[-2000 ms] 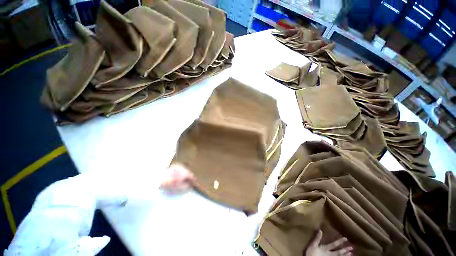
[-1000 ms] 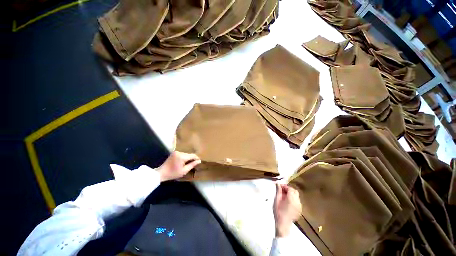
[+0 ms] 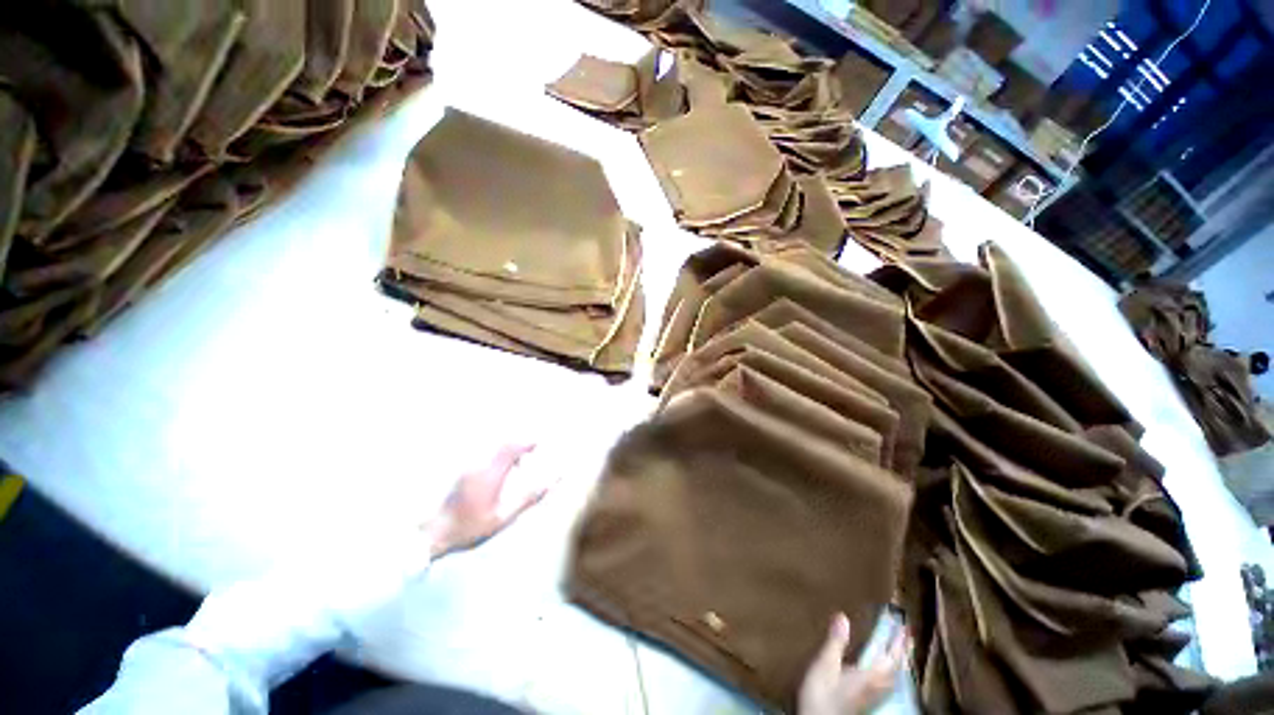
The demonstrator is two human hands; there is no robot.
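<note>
A brown fabric pouch [image 3: 741, 538] lies at the near end of a fanned stack, its hemmed edge toward me with a small pale tag [image 3: 713, 619] near the hem. My right hand [image 3: 855, 682] is at its near right corner, fingers spread, partly cut off by the bottom edge; whether it grips the fabric I cannot tell. My left hand [image 3: 484, 506] is over the white table [image 3: 280, 419], left of the pouch, fingers apart and empty. A small pile of pouches [image 3: 510, 210] lies beyond my left hand.
A large fanned stack [image 3: 182, 98] stands at the upper left. Another dark fanned row [image 3: 1062, 517] leans at the right. A flatter pile [image 3: 715, 161] and smaller folded pieces [image 3: 601, 84] lie at the far side. Shelves [image 3: 964, 140] stand behind the table.
The pouch that both hands held at the table's near edge is gone from there; a pouch now lies on the right stack under my right hand. My left hand has let go. The view has shifted right.
</note>
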